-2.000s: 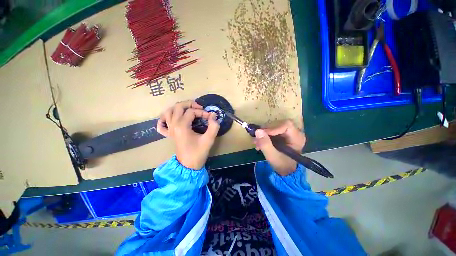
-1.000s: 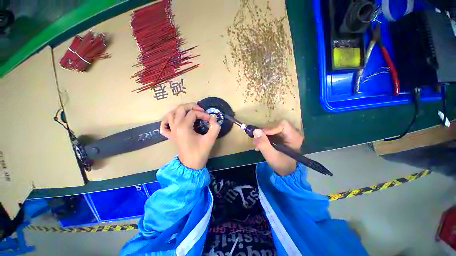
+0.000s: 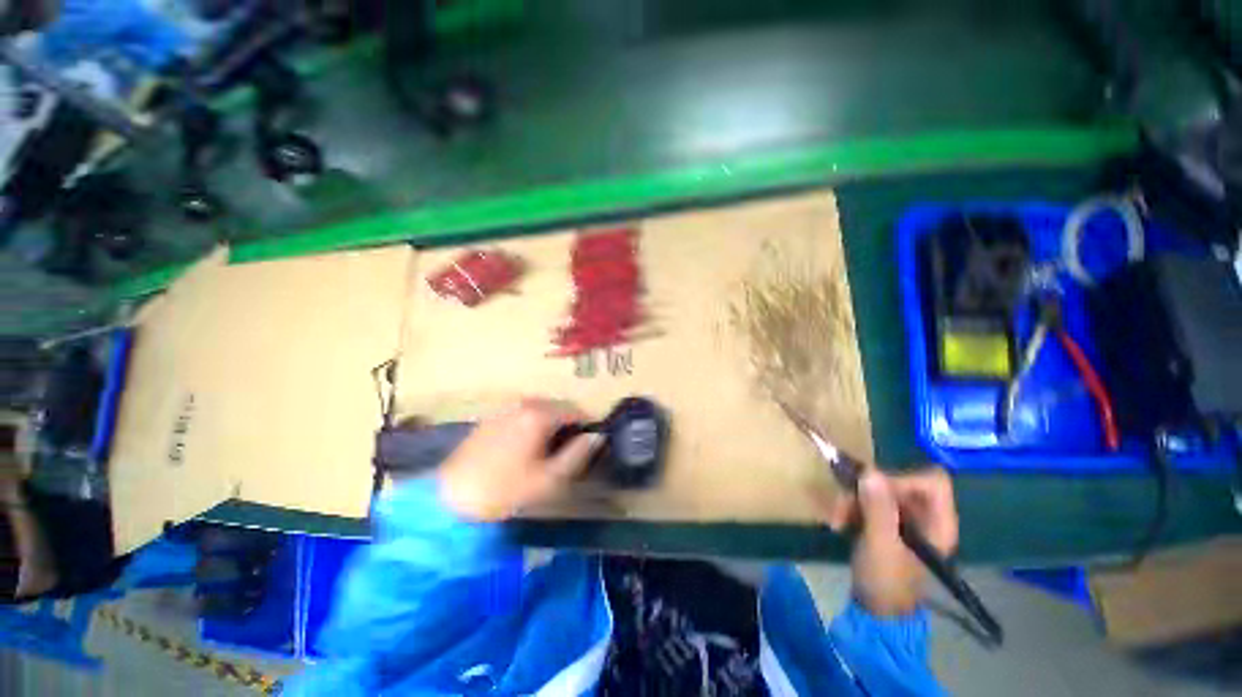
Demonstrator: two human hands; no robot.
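Observation:
My left hand (image 3: 515,460), blurred, is on the black headphone band (image 3: 422,447) beside the ear cup (image 3: 638,441); its fingers hold the band near the cup. The headphone lies across the tan cardboard near its front edge. My right hand (image 3: 902,531) holds the soldering iron (image 3: 940,565) by its dark handle, off to the right of the ear cup. The iron's tip points up and left toward the fine cut pieces (image 3: 793,324). Loose red wires (image 3: 603,289) and a bundle of red wires (image 3: 474,277) lie behind the headphone.
The cardboard sheet (image 3: 293,361) covers the green bench. On the right, a blue tray (image 3: 940,433) holds a yellow sponge (image 3: 977,355), red-handled pliers (image 3: 1086,381) and a pale ring (image 3: 1103,238). A green-edged conveyor (image 3: 654,188) runs behind, with dark headphones at the far left.
The view has shifted, showing more of the conveyor. The iron has moved away from the ear cup to the right. My left fingers have left the cup's centre and hold the band.

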